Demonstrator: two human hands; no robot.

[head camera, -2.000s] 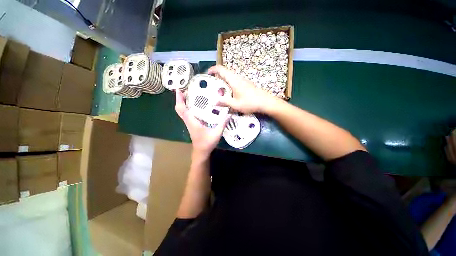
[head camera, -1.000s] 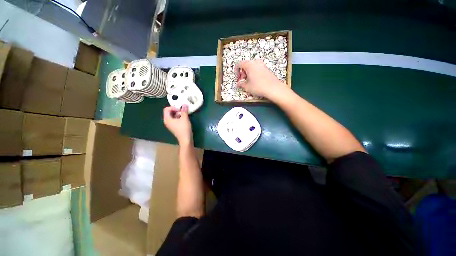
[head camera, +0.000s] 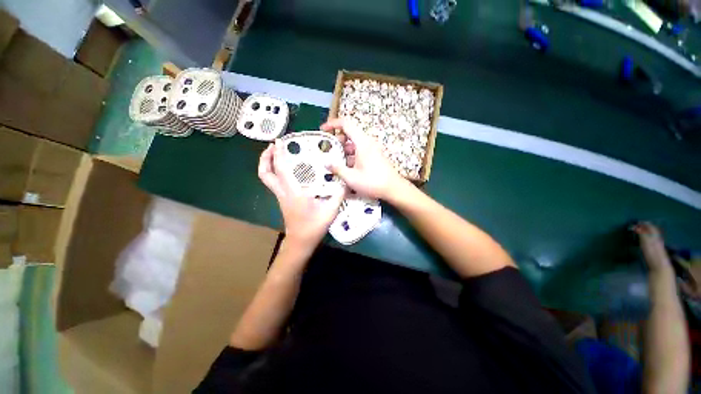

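Note:
An off-white rounded-square cover [head camera: 306, 165] with round dark holes and a slotted grille is held up over the green bench. My left hand [head camera: 298, 206] grips it from the left and below. My right hand [head camera: 367, 165] is on its right edge, fingers at the holes; whether it holds a small insert is hidden. Another cover [head camera: 356, 222] lies on the bench just below, partly covered by my hands. The brown-edged tray [head camera: 434, 127] full of small cream inserts [head camera: 388, 115] stands behind my right hand.
Leaning stacks of covers [head camera: 204, 104] stand at the bench's left end, with a separate cover [head camera: 263, 118] beside them. An open carton [head camera: 223, 269] with a translucent bag [head camera: 154, 254] is at lower left. A person's arm [head camera: 665, 323] is at right. Blue-ended pieces [head camera: 536, 35] lie across the belt.
Since one second ago, my right hand has left the tray and my left hand has lifted a cover; both now hold it. The view has turned, showing the far belt's pieces and a person's arm.

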